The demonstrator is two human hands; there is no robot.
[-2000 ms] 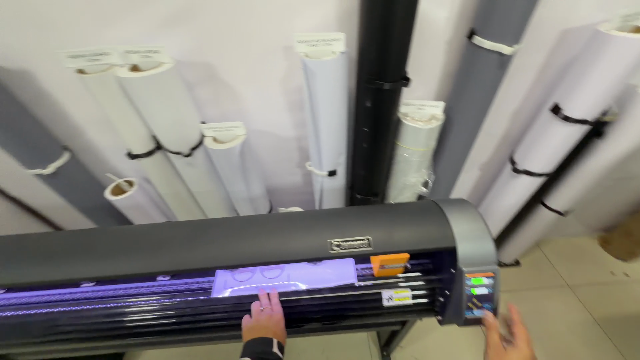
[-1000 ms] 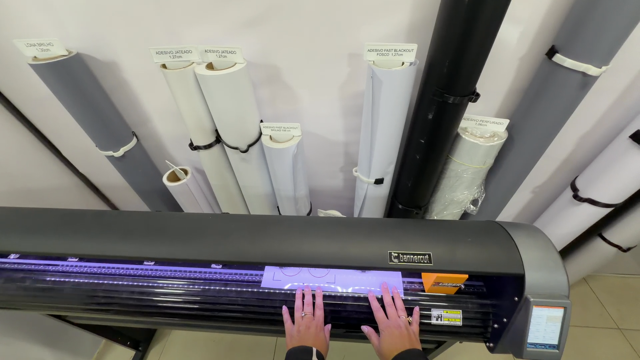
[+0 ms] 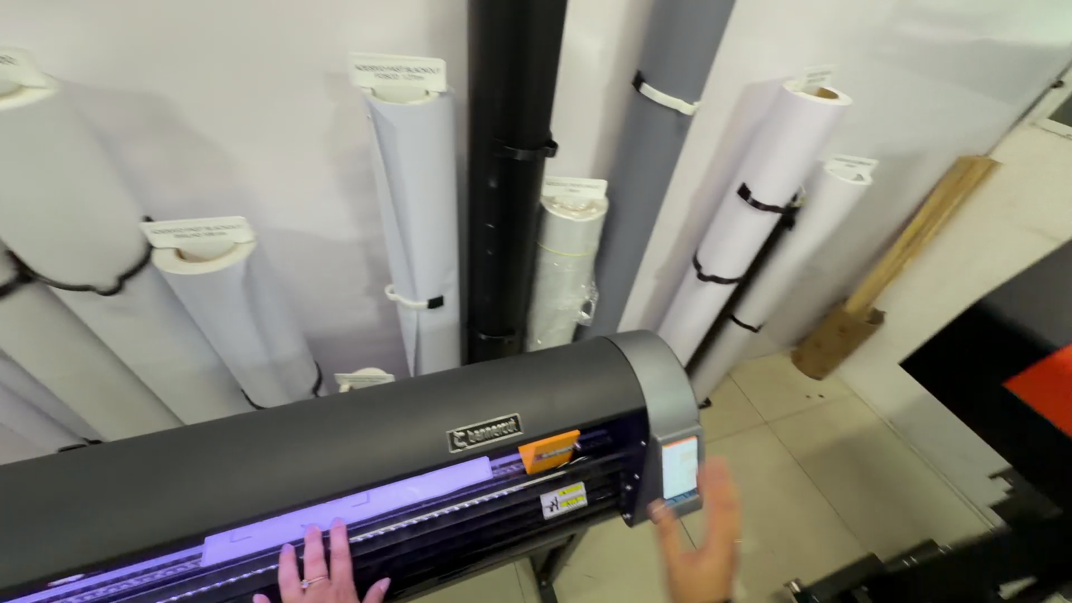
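Observation:
A white sheet [image 3: 402,496] lies in the lit slot of a black vinyl cutting plotter [image 3: 293,461], under purple light. My left hand [image 3: 322,574] rests with spread fingers at the sheet's lower edge; a ring shows on one finger. Blurred, my right hand [image 3: 702,532] is beside the plotter's touch screen [image 3: 679,469], fingers apart and holding nothing; whether a fingertip touches the screen's frame I cannot tell. The orange cutter carriage [image 3: 549,452] sits to the right of the sheet, above a warning sticker [image 3: 564,500].
Strapped material rolls, including a black roll [image 3: 511,184], a grey roll [image 3: 657,159] and a white roll [image 3: 754,209], lean on the wall behind. A long wooden piece [image 3: 913,239] stands at the right. Dark equipment [image 3: 997,335] occupies the right edge.
My right hand has left the sheet and moved right to the touch screen. Both hands were flat near the sheet one second ago. The sheet now reaches further left of the orange carriage. The view has shifted right.

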